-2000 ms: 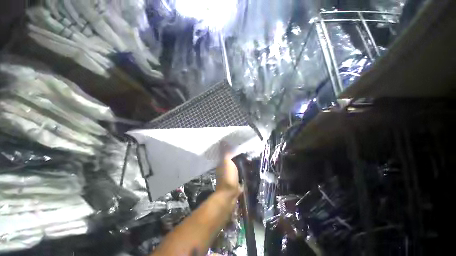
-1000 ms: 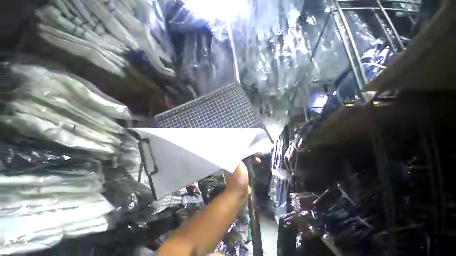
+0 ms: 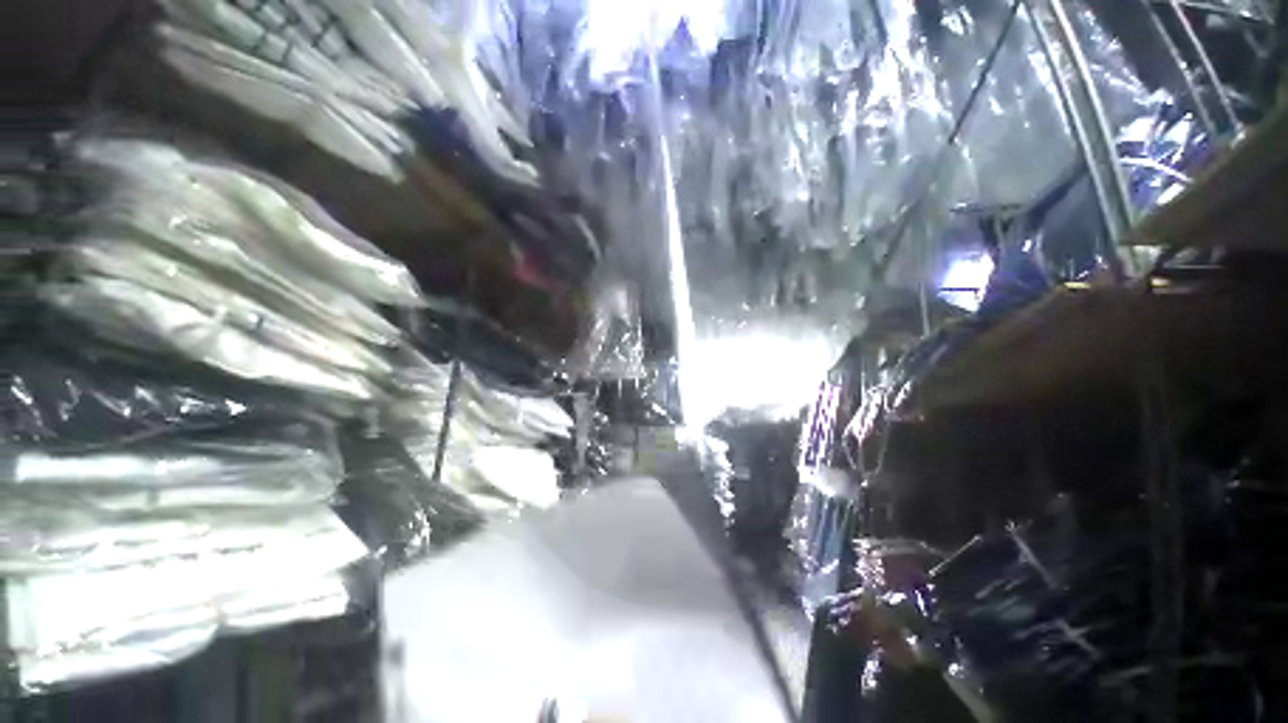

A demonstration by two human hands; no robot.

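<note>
The clipboard with white paper [image 3: 593, 607] is low in the centre, large and close. Its lower part is cut off by the bottom edge. The sheet lies over the board, and its print cannot be read. A tiny tan patch shows at the bottom edge beside a small dark mark; I cannot tell if it is a finger. Neither my left hand nor my right hand can be made out. A thin shiny metal pole [image 3: 675, 269] stands nearly upright beyond the clipboard; what holds it is not visible.
Folded garments in clear film [image 3: 170, 565] are stacked at left. Wrapped clothes [image 3: 805, 156] hang overhead. A metal frame [image 3: 1081, 120] is at upper right, above a brown flat edge [image 3: 1045, 339]. Dark wrapped items lie at lower right. Bright glare is at the centre.
The clipboard has dropped towards the bottom edge, and its gridded sheet no longer shows. The hand and forearm holding it have left the view. The surroundings have shifted right in the picture.
</note>
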